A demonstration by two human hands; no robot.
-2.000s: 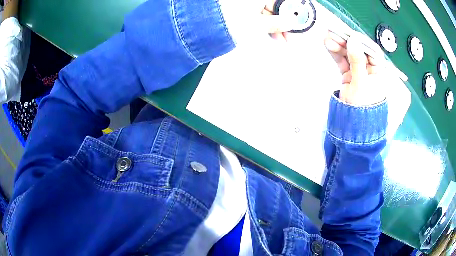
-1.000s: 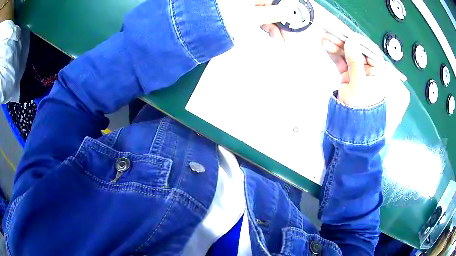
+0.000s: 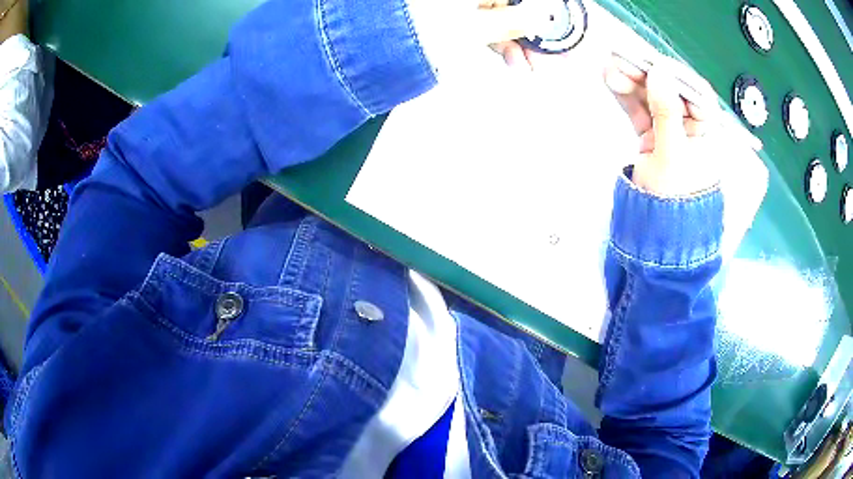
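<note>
My left hand [image 3: 500, 28], washed out by glare, holds a black-rimmed round unit [image 3: 565, 28] with a pale centre near the top edge. The unit is partly hidden by my fingers. My right hand [image 3: 662, 117] is to the right, apart from the unit, and holds a slim, silvery pen-like tool, likely tweezers [image 3: 690, 93], in its fingertips. Both hands are over a white work sheet [image 3: 468, 178] on the green bench. A tiny faint ring mark [image 3: 554, 239] shows on the sheet.
Several round units [image 3: 750, 100] stand on the green conveyor [image 3: 720, 37] at right. Clear plastic film [image 3: 772, 313] lies right of the sheet, with a clear plastic tray [image 3: 821, 402] at lower right. Another person's pale sleeve [image 3: 21, 112] and a blue crate [image 3: 30, 234] of small parts are at left.
The units on the conveyor have shifted down and to the right. The unit in my left hand has moved up and tilted slightly. My right hand is nearly still.
</note>
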